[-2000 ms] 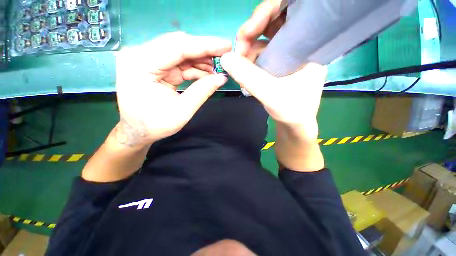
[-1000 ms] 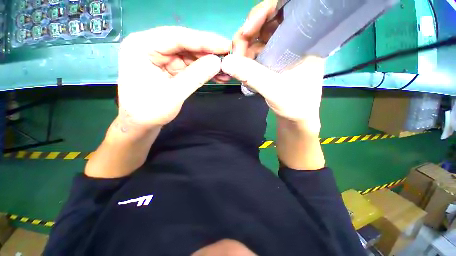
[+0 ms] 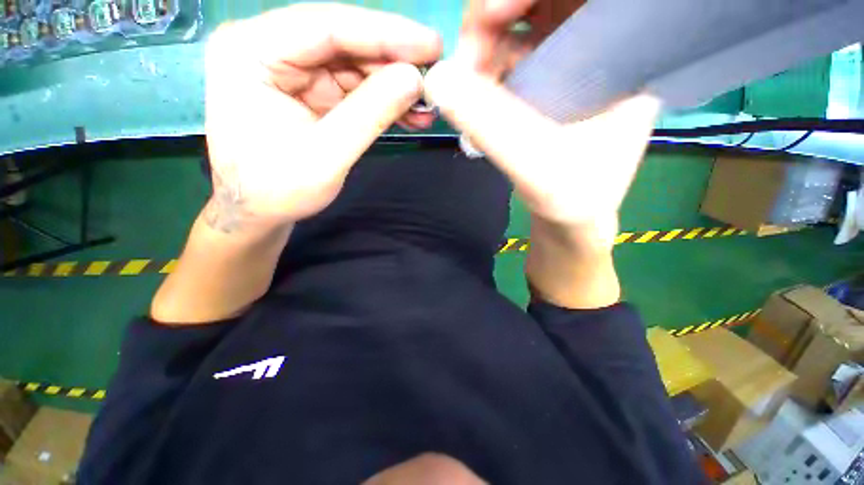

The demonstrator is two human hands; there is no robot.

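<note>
My left hand [image 3: 294, 118] is bare and pinches a tiny circuit board module [image 3: 425, 87] between thumb and fingertips. The module is mostly hidden; only a small dark and silver bit shows. My right hand [image 3: 554, 156] is bare, its thumb and fingertips touching the module from the other side. The same hand holds the thick grey electric screwdriver [image 3: 682, 52], which lies across the palm, pointing down to the left. Its bit cannot be made out.
A clear blister tray with board modules [image 3: 102, 21] is at the upper left on the green mat [image 3: 123, 90]. A black cable [image 3: 758, 126] crosses at the right. Below the bench edge are cardboard boxes [image 3: 744, 379] and yellow-black floor tape [image 3: 677, 236].
The green module, plain between the fingertips two seconds ago, is now mostly covered by them. The screwdriver has tilted flatter. Hands, tray and bench edge sit higher in the picture.
</note>
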